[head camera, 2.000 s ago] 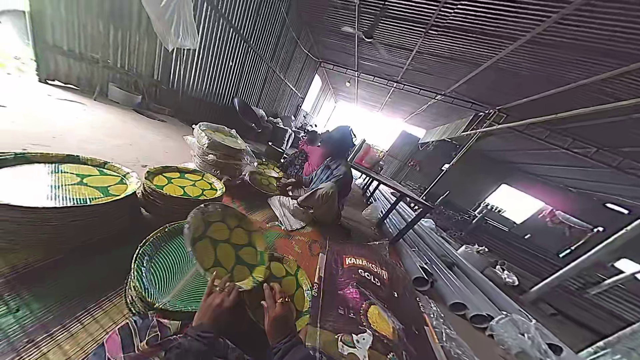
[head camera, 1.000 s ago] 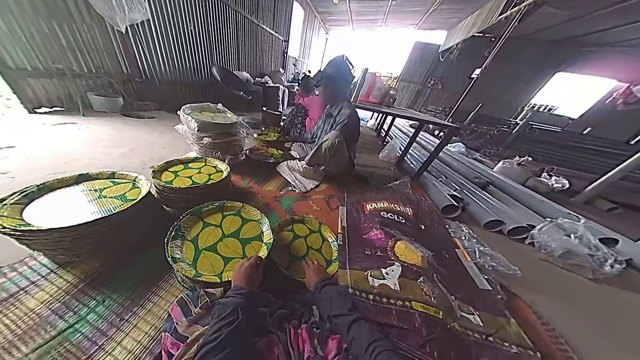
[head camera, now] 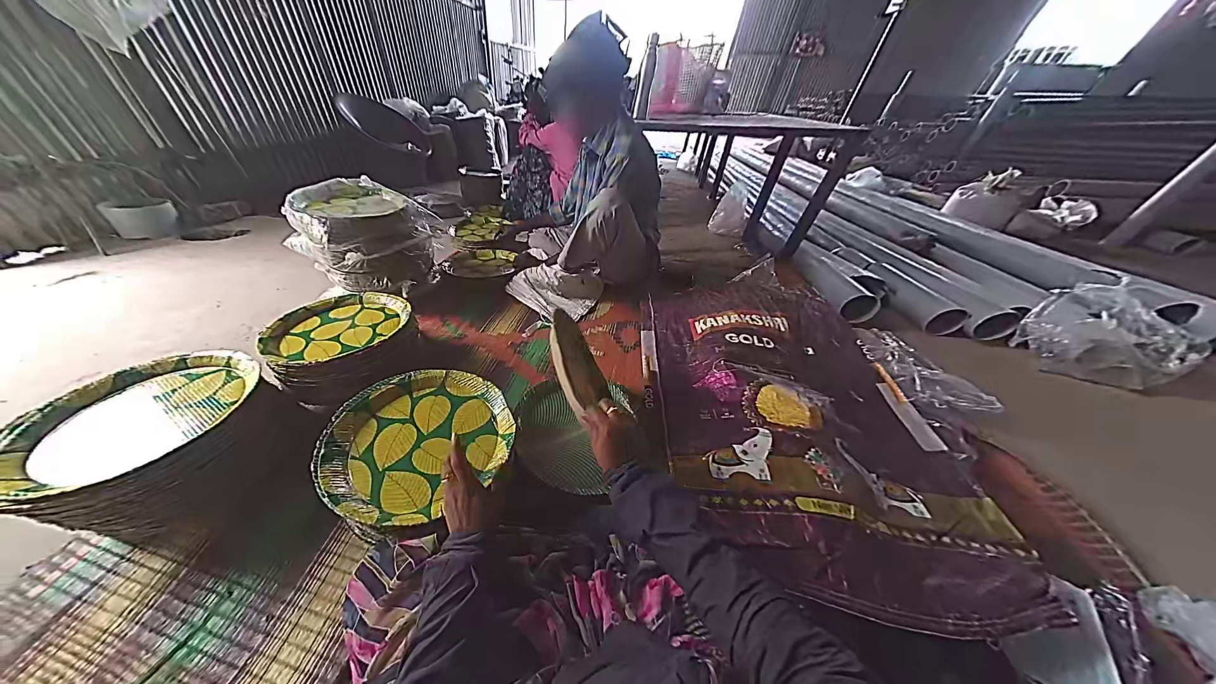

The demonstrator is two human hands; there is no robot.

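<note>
My left hand [head camera: 470, 494] rests on the right rim of a round green plate with yellow leaf print [head camera: 413, 446], lying in front of my lap; whether the fingers grip it is hard to tell. My right hand [head camera: 615, 432] holds a plate [head camera: 576, 366] tilted up nearly edge-on, its brownish side showing. Beneath that plate lies a round green ribbed piece [head camera: 570, 451]. To the left stand a stack of leaf-print plates [head camera: 332, 328] and a wider stack [head camera: 123, 427] whose top reflects bright light.
A printed maroon sack [head camera: 760, 418] lies at my right. Farther ahead a person [head camera: 608, 180] sits on the woven mat by more plates, near a plastic-wrapped stack [head camera: 356, 233]. Grey pipes [head camera: 912, 256], a dark table [head camera: 760, 123] and clear plastic wrap [head camera: 1116, 332] are at the right.
The plate by my right hand lay flat with its leaf print showing one second ago; it is now raised nearly edge-on, uncovering the green ribbed piece. The view has moved noticeably.
</note>
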